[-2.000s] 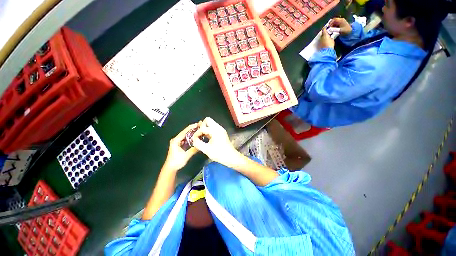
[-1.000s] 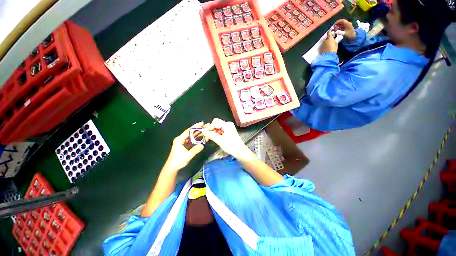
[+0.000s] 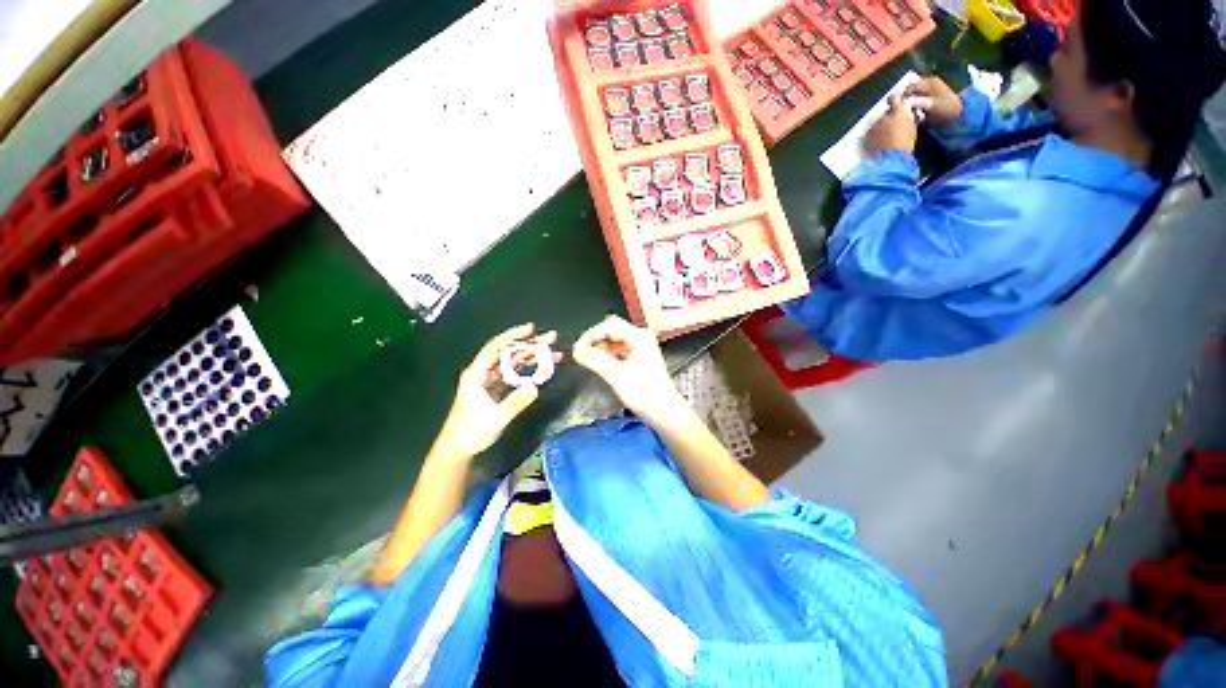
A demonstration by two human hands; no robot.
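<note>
My left hand [image 3: 487, 390] holds a small squarish ring-like housing [image 3: 526, 363] with a round central hole between thumb and fingers, above the bench. My right hand [image 3: 621, 360] is just right of it, apart from the housing, with thumb and fingertips pinched together; whether a tiny piece is between them is too small to tell. The four-section parts tray [image 3: 632, 255], with loose housings in its bays, lies beyond my right hand. A white adhesive dot sheet [image 3: 213, 390] with rows of dark circles lies on the green bench to the left.
A small-pocket tray [image 3: 114, 585] is at lower left, under a dark metal bar [image 3: 101, 524]. Deep red stacked trays [image 3: 242, 175] stand back left. A white speckled board [image 3: 437, 148] lies behind. A waste carton [image 3: 766, 410] is below the bench edge. A blue-coated person [image 3: 968, 229] sits at right.
My right hand has come away from the housing and moved to the right. My left hand still holds the housing, its hole now facing up. The view has shifted slightly.
</note>
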